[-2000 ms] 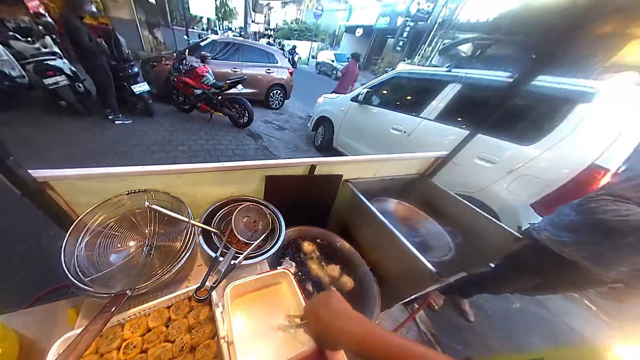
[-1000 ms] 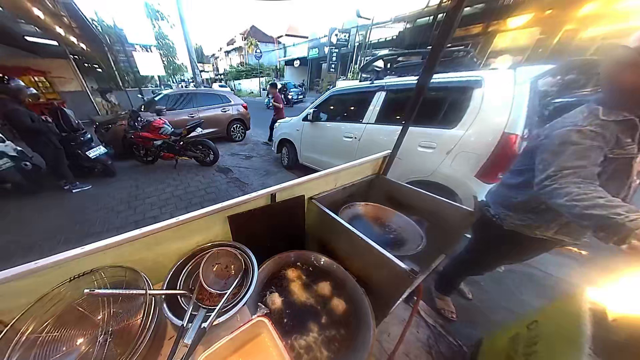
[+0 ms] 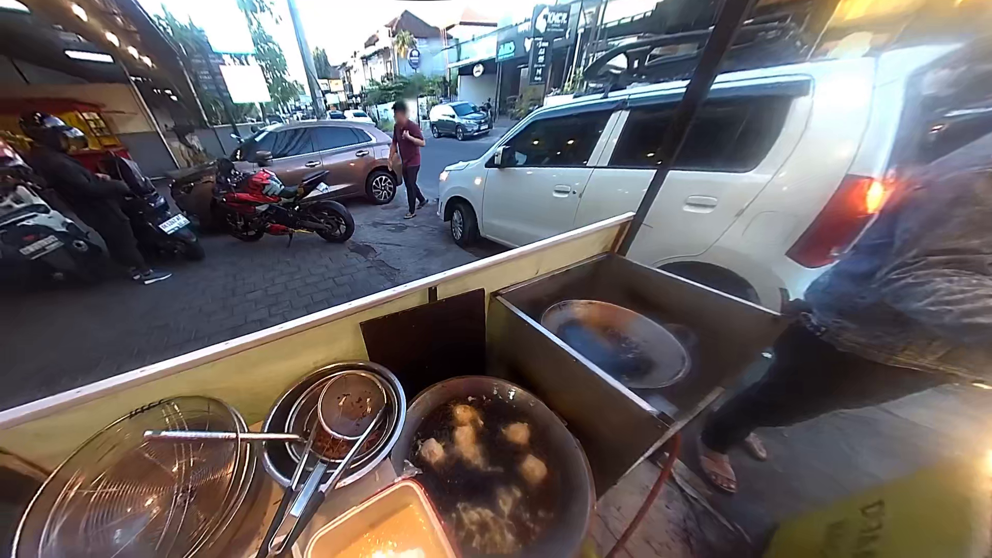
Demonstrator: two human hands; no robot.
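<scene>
Neither of my hands is in view. Several pale battered pieces float in dark oil in a large frying wok (image 3: 570, 457) at the lower middle. Left of it, a steel bowl (image 3: 399, 403) holds a strainer (image 3: 353, 403) over brown bits, and metal tongs (image 3: 308, 490) lean across its rim. A rectangular tub of pale batter (image 3: 380, 527) stands in front of the bowl, cut off by the lower edge. A big round wire basket (image 3: 139, 480) lies at the far left.
A second wok (image 3: 620, 341) sits in a metal-walled compartment (image 3: 542, 356). The cart's ledge (image 3: 232, 349) runs behind. A person in a denim jacket (image 3: 922, 263) stands close at right. Beyond are a white car (image 3: 651, 186), a red motorcycle (image 3: 271, 205) and a walking person (image 3: 407, 151).
The hand over the batter tub two seconds ago is out of view. The view has swung to the right. The person in the dark red shirt has moved along the street.
</scene>
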